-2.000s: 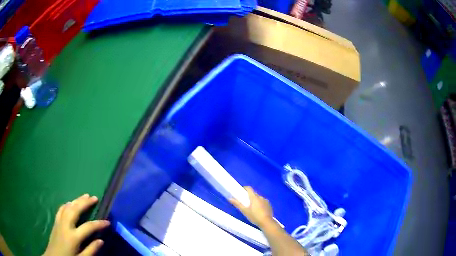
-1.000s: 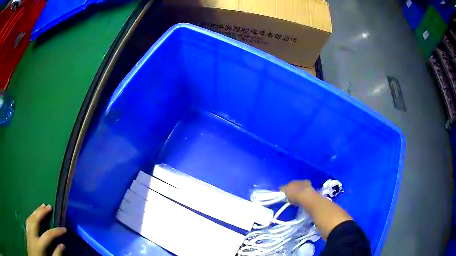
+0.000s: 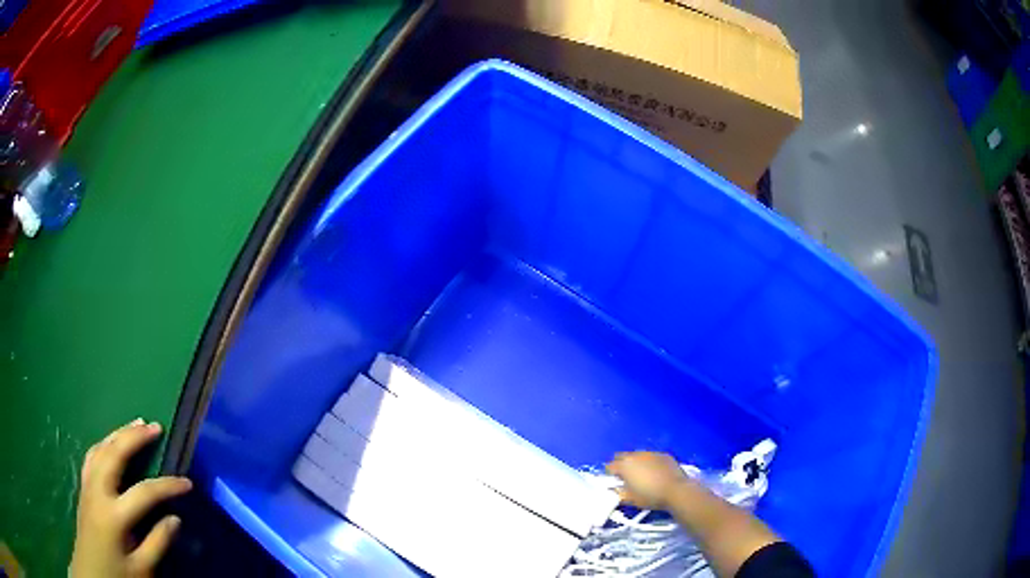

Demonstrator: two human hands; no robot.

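A large blue tub [image 3: 706,175] stands beside the bench end. White power strips [image 3: 441,469] lie side by side on its floor at the near left. White power cords [image 3: 638,542], partly in clear plastic, lie at their right ends, with a plug [image 3: 752,463] near the tub's right wall. My right hand [image 3: 647,480] is inside the tub at the right end of the strips, over the cords; its fingertips are hidden, so I cannot tell if it grips anything. My left hand [image 3: 127,502] is empty, fingers apart, at the bench edge.
The green-covered bench [image 3: 147,271] with a dark edge is on the left. A clear bottle [image 3: 54,198], a red basket [image 3: 73,57] and a blue sheet [image 3: 192,17] are on it. A cardboard box [image 3: 666,79] stands behind the tub. Grey floor [image 3: 870,181] shows at the right.
The strip that my right hand held two seconds ago now lies beside the others. My right hand has moved from the cords near the plug back to the strips' ends. The view has shifted.
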